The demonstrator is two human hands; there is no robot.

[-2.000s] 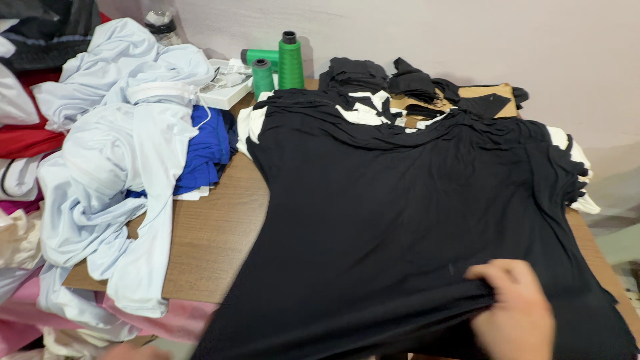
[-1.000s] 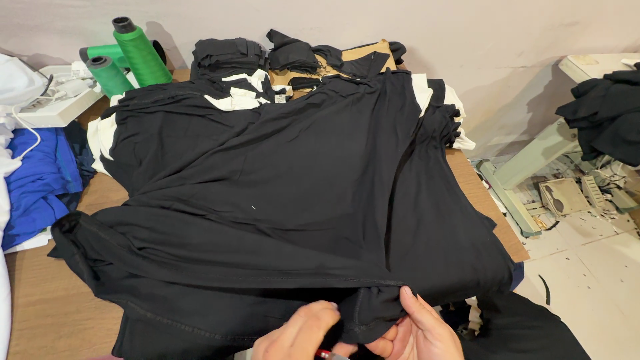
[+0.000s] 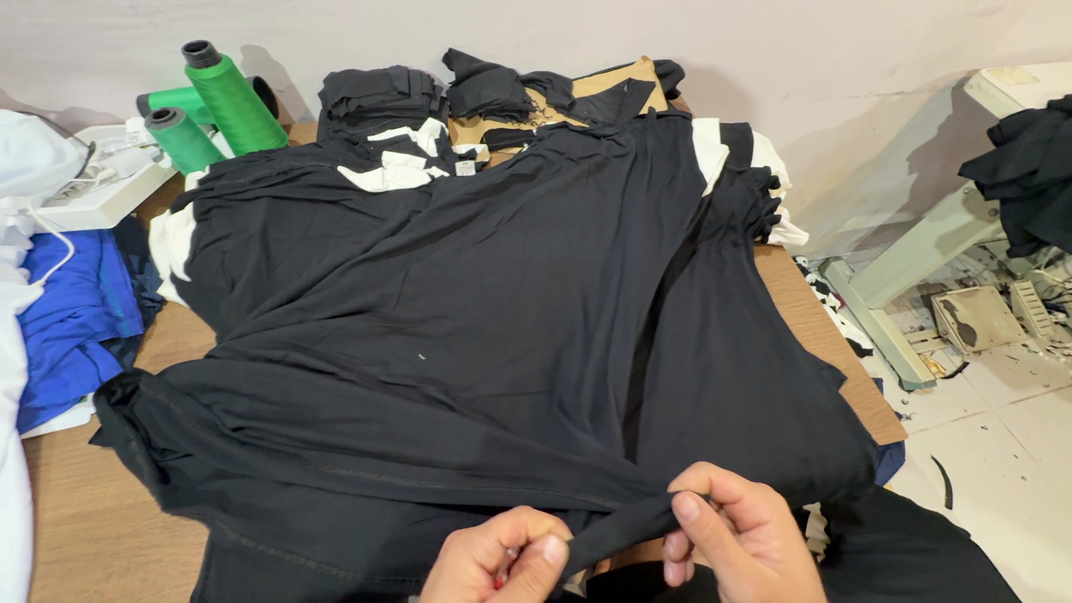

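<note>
A black knit garment (image 3: 502, 318) lies spread over the wooden table, wrinkled, with other black garments beneath it. Near the bottom of the view, my left hand (image 3: 502, 557) pinches the garment's hem between thumb and fingers. A small red item shows inside that hand, mostly hidden. My right hand (image 3: 741, 536) pinches the same hem a short way to the right, and a short strip of hem stretches between the two hands. White fabric pieces (image 3: 402, 170) show at the garment's neckline.
Green thread cones (image 3: 239, 105) stand and lie at the back left, beside a white tray (image 3: 117, 197). Blue folded fabric (image 3: 71, 310) and white cloth lie left. Folded black pieces (image 3: 381, 100) rest at the back. A metal stand with a pedal (image 3: 978, 318) is at right.
The view has swung right. My left hand, barely in view at the lower left two seconds ago, is now beside my right hand at the hem. The hem's left part is folded up.
</note>
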